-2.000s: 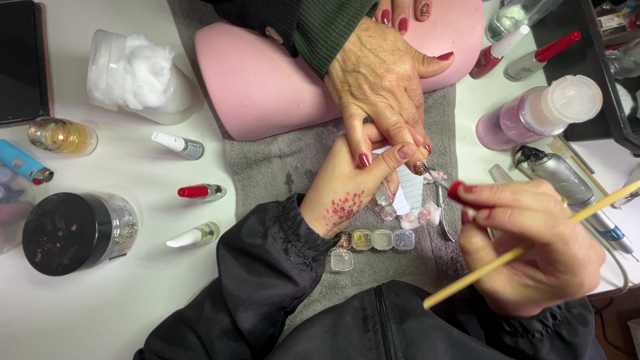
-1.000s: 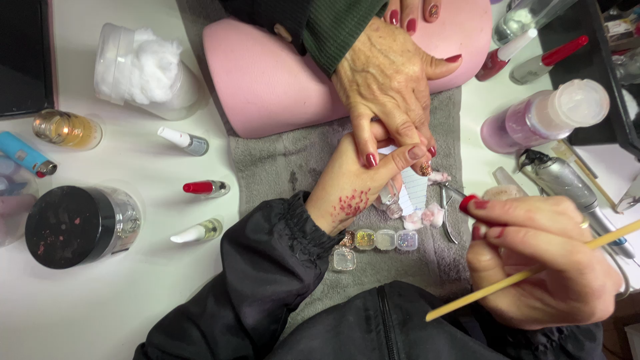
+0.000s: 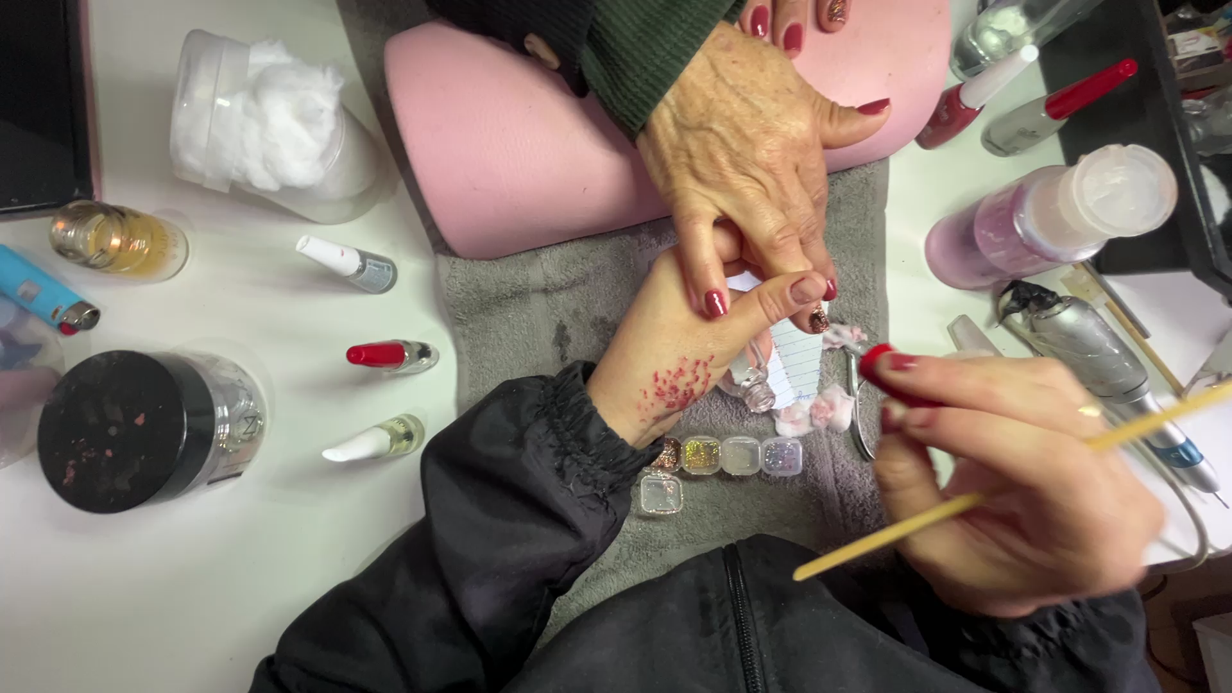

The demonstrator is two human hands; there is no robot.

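My left hand, its back marked with red specks, holds a finger of another person's hand between thumb and fingers. That finger's nail has copper glitter; the other nails are dark red. My right hand pinches a small red cap at its fingertips, with a thin wooden stick lying across the palm. No bristles can be made out at the cap. Just left of my right hand are metal nippers and pinkish cotton pieces. Small glitter pots sit on the grey towel below my left wrist.
A pink armrest cushion lies under the other person's arm. At left stand a cotton jar, nail polish bottles, a black-lidded jar and a blue lighter. At right are a pump bottle and a silver nail drill.
My right hand has drawn slightly away from the glittered nail, the red cap and stick still in it. My left hand keeps its hold on the other person's finger.
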